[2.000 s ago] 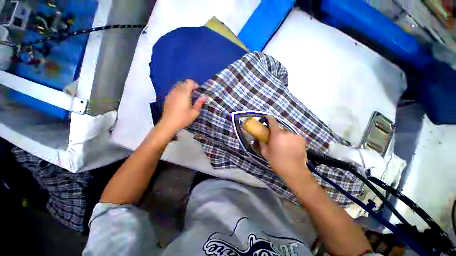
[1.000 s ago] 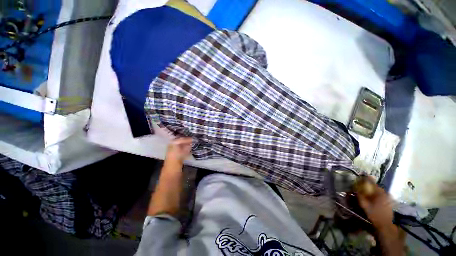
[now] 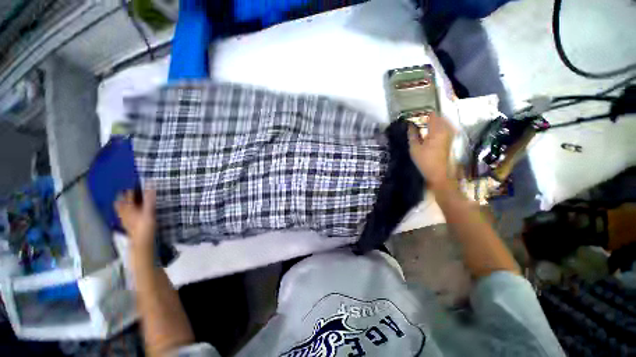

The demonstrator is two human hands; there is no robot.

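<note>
The plaid garment (image 3: 258,160) lies spread over the blue padded board (image 3: 111,178), whose rounded end shows at the left. A black section (image 3: 397,185) joins the plaid at its right end. My right hand (image 3: 432,150) grips the upper part of this black section. My left hand (image 3: 136,213) is blurred at the garment's left edge over the board; whether it holds cloth is unclear. The steam iron (image 3: 505,150) is parked at the right, out of my hands.
A metal tray (image 3: 411,87) with raised bars lies on the white table (image 3: 300,59) beyond my right hand. A bright blue bar (image 3: 188,45) stands behind the board. Black hoses (image 3: 586,101) run right from the iron. A grey-white bin edge (image 3: 63,139) is at left.
The iron has left my right hand and is parked at right. My right hand now holds the black section. My left hand moved to the garment's left end. The garment's lie has changed and the view turned.
</note>
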